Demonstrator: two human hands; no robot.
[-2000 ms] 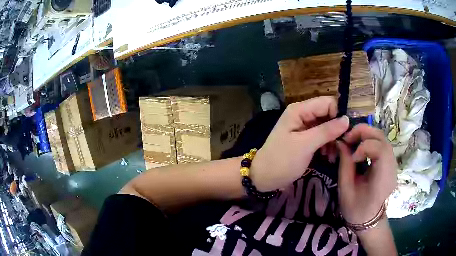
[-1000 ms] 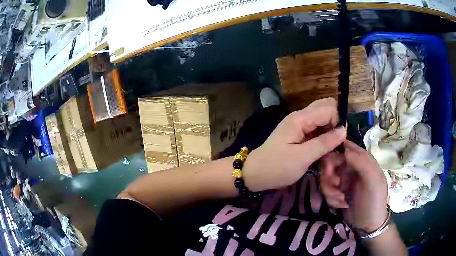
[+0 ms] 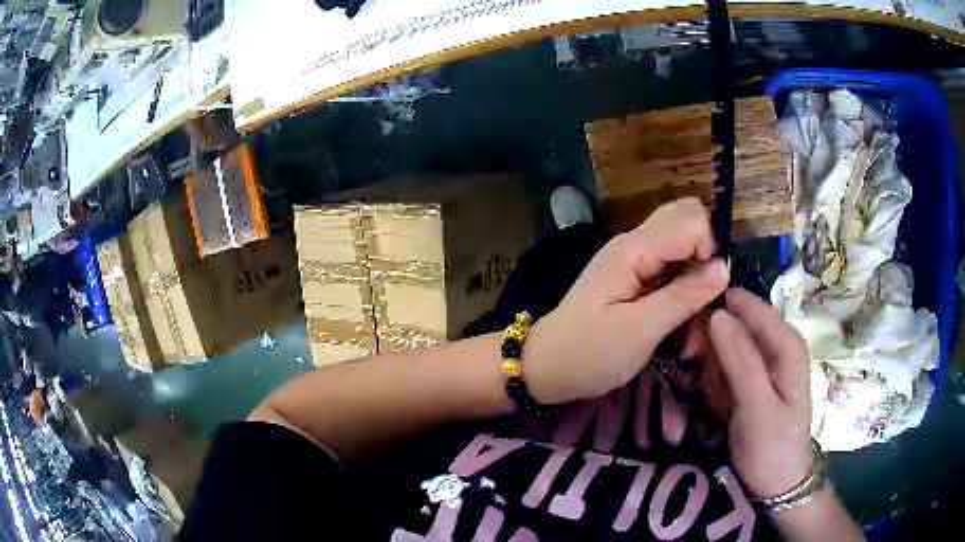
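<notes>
A long, narrow black fabric strip (image 3: pixel 724 159) runs from the top edge of the view, over the table, down to my hands. My left hand (image 3: pixel 624 307), with a gold and black bead bracelet on its wrist, pinches the strip between thumb and fingers. My right hand (image 3: pixel 764 381) is just below and to the right, its fingers bent close to the strip's lower end. The strip below my left thumb is hidden or lost against the dark shirt, so I cannot tell whether my right fingers grip it.
The white table (image 3: pixel 444 37) with a wooden-yellow edge crosses the top. A blue basket (image 3: pixel 945 233) with crumpled cream fabric (image 3: pixel 857 275) stands at the right beside a wooden board (image 3: pixel 651 159). Cardboard cartons (image 3: pixel 402 275) and an orange-edged piece (image 3: pixel 225 201) are at the left.
My right hand's fingers went from pinching near the strip's end, through a blurred movement, to a position just below my left thumb. My left hand keeps its pinch on the strip.
</notes>
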